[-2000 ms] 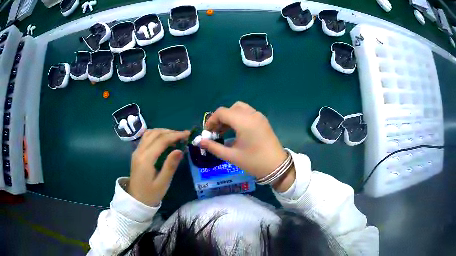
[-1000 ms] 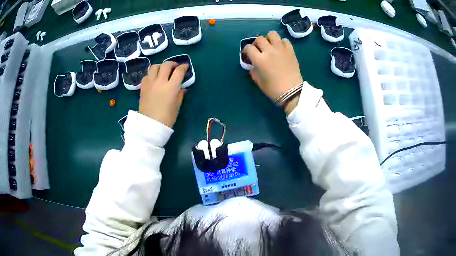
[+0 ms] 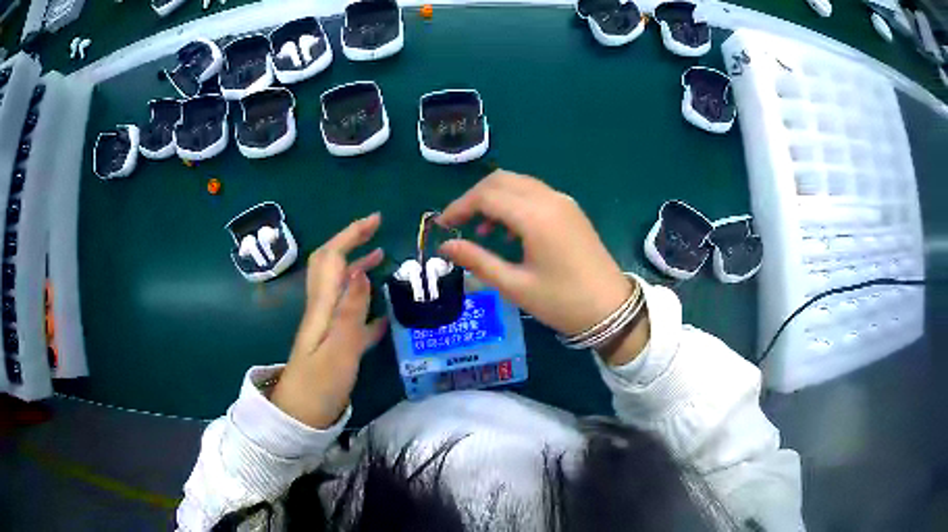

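Observation:
Two white wireless earbuds (image 3: pixel 424 281) stand in the black test fixture (image 3: pixel 416 310) at the top edge of the tester (image 3: pixel 465 348), whose blue screen shows white text. Thin fixture wires (image 3: pixel 424 235) rise behind the socket. My left hand (image 3: pixel 338 312) is at the socket's left, fingers apart and empty. My right hand (image 3: pixel 535 249) is above and right of the socket, thumb and fingers apart, near the earbuds but not seen touching them. An open charging case (image 3: pixel 453 127) without earbuds stands beyond the socket. Another charging case (image 3: pixel 262 242) at the left holds two earbuds.
Several open charging cases (image 3: pixel 265 123) stand in rows at the far left, others (image 3: pixel 681 240) at the right. A white blister tray (image 3: pixel 832 362) with a black cable (image 3: pixel 826 315) lies at the right edge. Stacked foam trays (image 3: pixel 73 223) stand left. Orange pieces (image 3: pixel 214 186) lie on the mat.
Both hands have come back from the far cases to the tester. The case my right hand was at now stands farther left, beside the row. The earbuds remain in the socket.

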